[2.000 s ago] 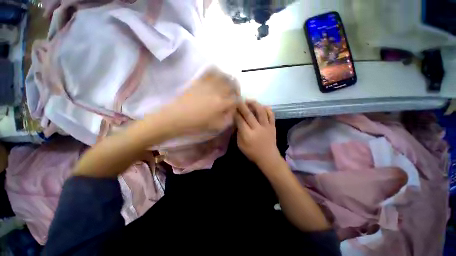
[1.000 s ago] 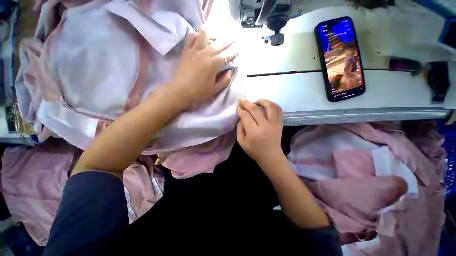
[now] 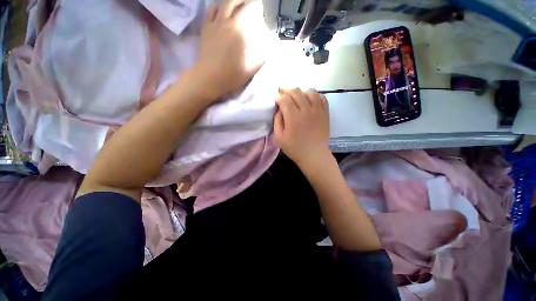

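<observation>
The pink-and-white garment (image 3: 97, 56) is spread over the left of the white machine table and hangs over its front edge. My left hand (image 3: 229, 53) lies on the cloth near the bright light, fingers spread and pressing on it; its fingertips are washed out by glare. My right hand (image 3: 302, 120) pinches the garment's right edge between thumb and fingers, just below the machine head. The sewing machine head (image 3: 305, 20) with its metal parts is above and between the hands. The needle point is lost in the glare.
A lit smartphone (image 3: 392, 76) lies right of the needle area. A small dark reddish item (image 3: 467, 83) and a black strapped item (image 3: 506, 103) lie farther right. Pink-and-white garments (image 3: 411, 226) are heaped lower right, more pink cloth (image 3: 38, 211) lower left. A blue basket (image 3: 520, 188) is far right.
My left hand has moved up from beside my right hand to nearer the machine head. My right hand has shifted slightly up, still at the cloth's edge. The garment has moved up and left.
</observation>
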